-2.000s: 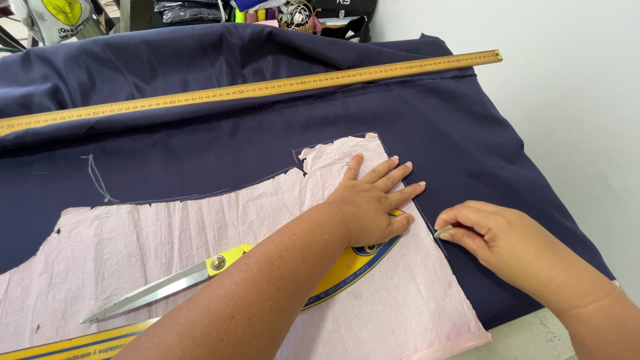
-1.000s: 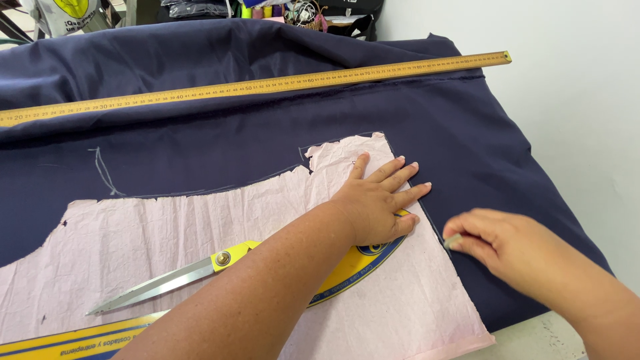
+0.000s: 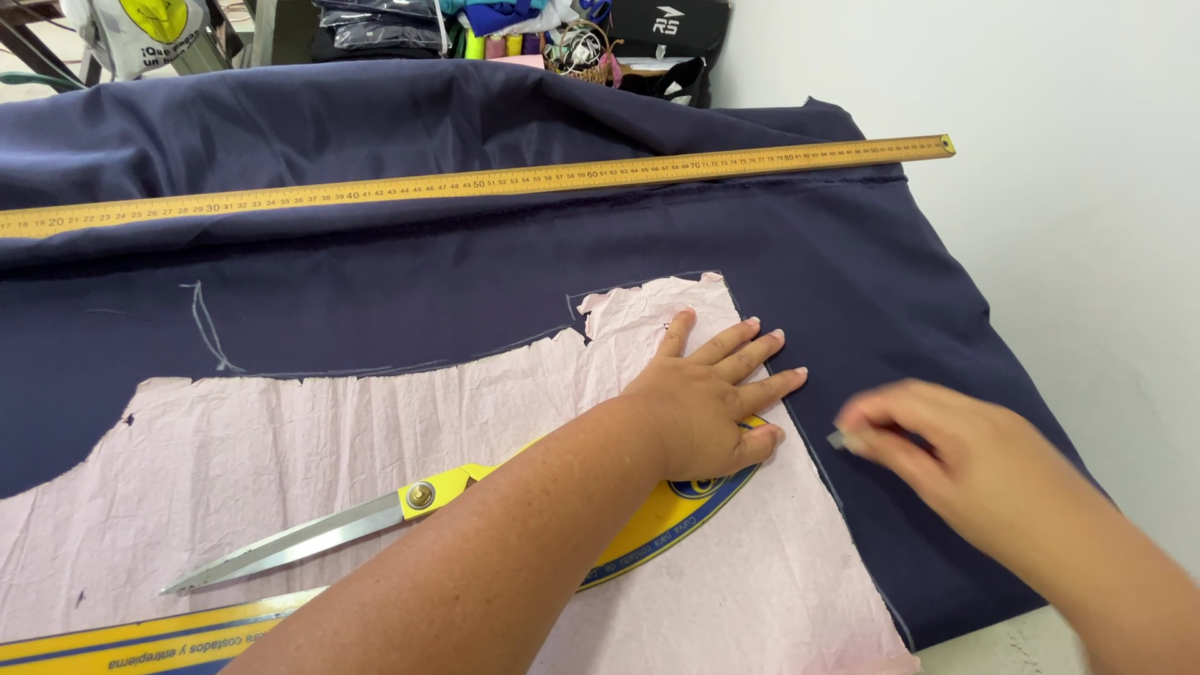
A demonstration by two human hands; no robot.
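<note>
My left hand lies flat with fingers spread on a pink paper sewing pattern, holding nothing. The wrinkled, torn-edged paper rests on dark navy fabric. To the right, my right hand, blurred, pinches a small pale piece of tailor's chalk just off the paper's right edge. A chalk line runs along that edge and above the upper one. Scissors with yellow handles lie on the paper, partly under my left forearm. Beneath the same arm is a yellow and blue curved tailor's ruler.
A long yellow wooden ruler lies across the fabric beyond the pattern. Behind the fabric's bunched far side are thread spools, a wicker basket, bagged garments and a black box. A white wall stands at the right.
My right hand has moved off the paper's right edge with the chalk, a little up from where it was one second ago. My left hand has stayed spread on the pattern.
</note>
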